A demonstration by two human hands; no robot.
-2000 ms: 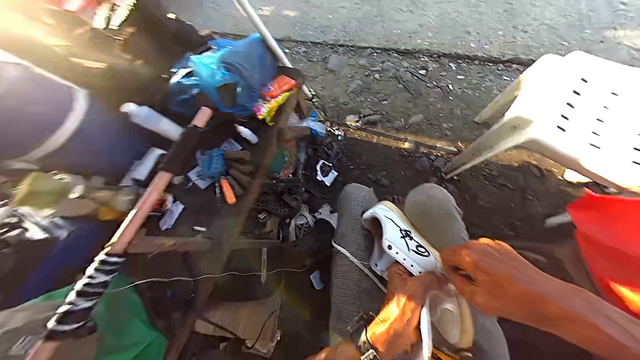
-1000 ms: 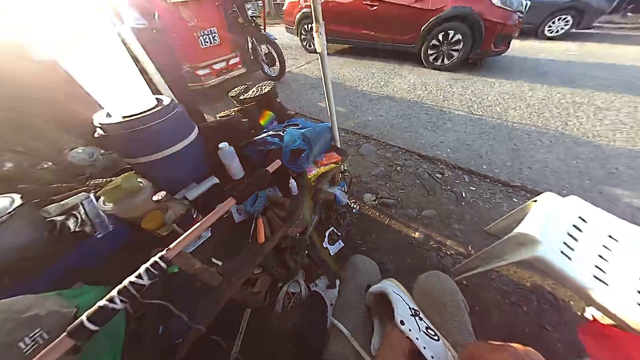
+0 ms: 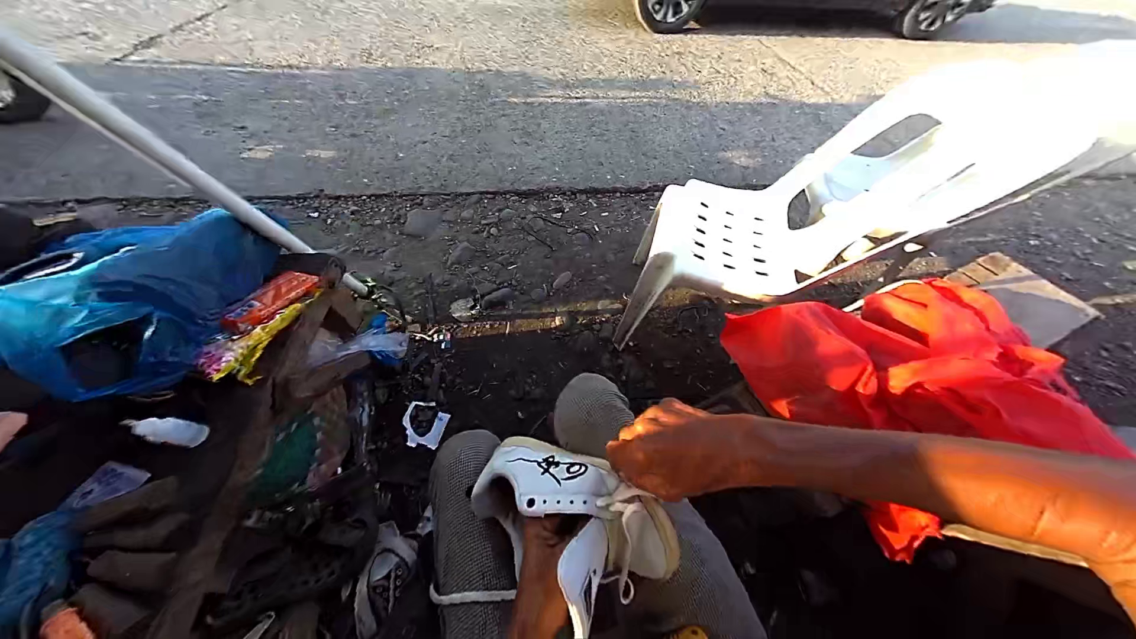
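Note:
A white shoe (image 3: pixel 550 475) with black drawn marks lies tilted across my lap, over the grey trouser legs (image 3: pixel 461 524). My left hand (image 3: pixel 541 568) reaches into the shoe's opening; its fingers are hidden inside. At the toe end, my right hand (image 3: pixel 661 448) is curled with bent fingers, close above the pale sole edge; whether it pinches a thread there cannot be seen. A white lace or cord (image 3: pixel 628 550) hangs in a loop below it, and another stretch of white cord (image 3: pixel 475 597) crosses my left thigh.
A white plastic chair (image 3: pixel 728 235) stands ahead right, beside a red cloth or bag (image 3: pixel 825 364). At left are a blue plastic bag (image 3: pixel 169 293), a slanting pale pole (image 3: pixel 169 151), a small white bottle (image 3: pixel 169 431) and another shoe (image 3: pixel 386 577). A dark car (image 3: pixel 799 7) is on the road.
The view has swung up and left, then back right. The right hand, open-fingered over the shoe two seconds ago, is now curled at its toe end. The red car on the road is out of view.

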